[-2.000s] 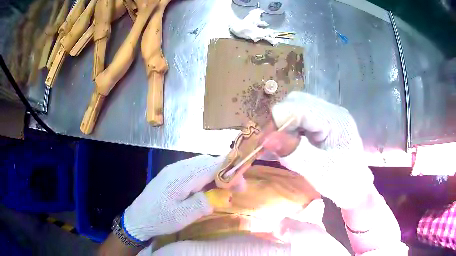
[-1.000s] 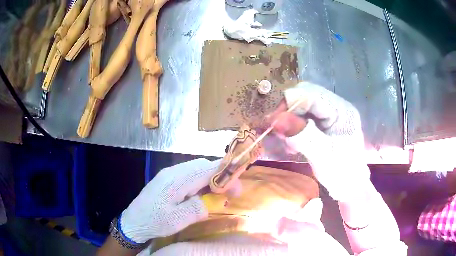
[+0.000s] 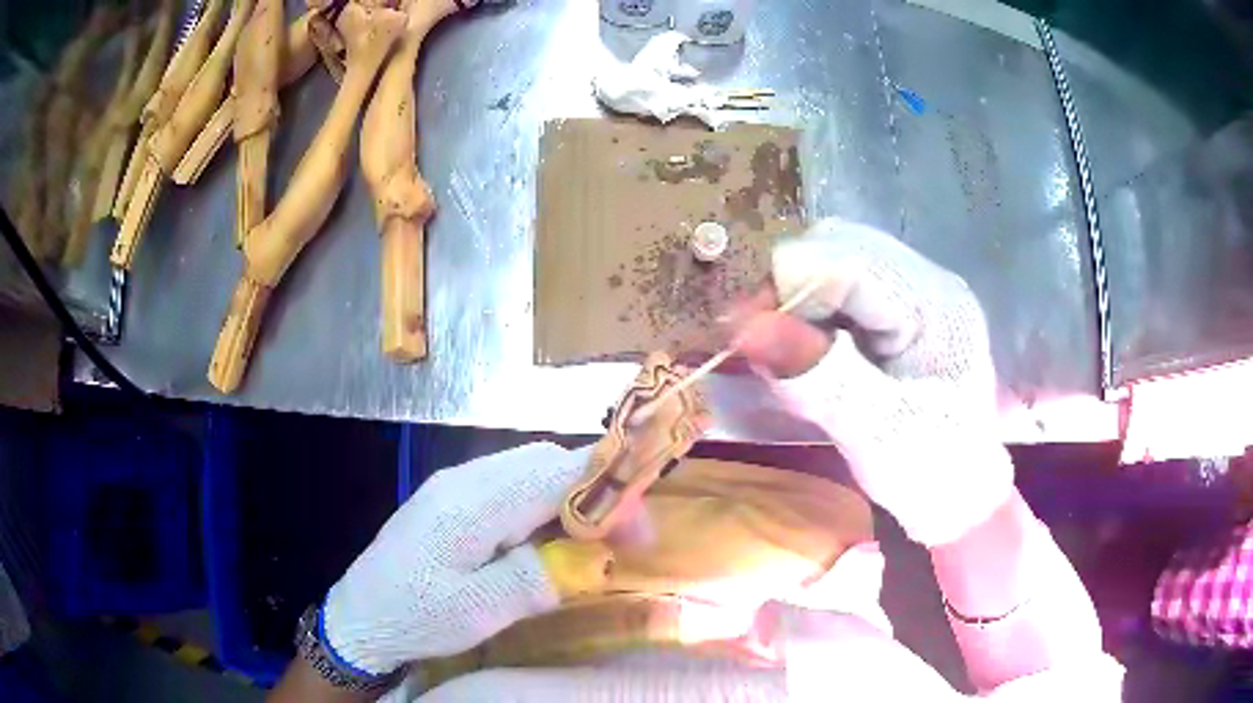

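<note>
My left hand (image 3: 460,543), in a white knit glove with a yellow wrap on the thumb, holds a small tan part (image 3: 635,446) over my lap. The part's open side, with dark-lined ornate edges, faces up. My right hand (image 3: 879,357), gloved with bare fingertips, pinches a thin pale stick (image 3: 728,352) between thumb and finger. The stick slants down to the far half of the part; whether its tip touches is hard to tell. A brown board (image 3: 584,247) with dark stains lies on the bench beyond, with a small white round cap (image 3: 708,242) on it.
Long tan leg-shaped parts (image 3: 309,206) are piled on the metal bench at the left. A white crumpled tissue (image 3: 653,83), thin sticks and two small bottles (image 3: 717,19) stand behind the board. Blue crates (image 3: 124,508) are below left. Pink checked cloth (image 3: 1202,591) shows at right.
The stick's tip has moved from the near end of the part toward its far end. The part has turned slightly in my left hand. The bench view has shifted a little left.
</note>
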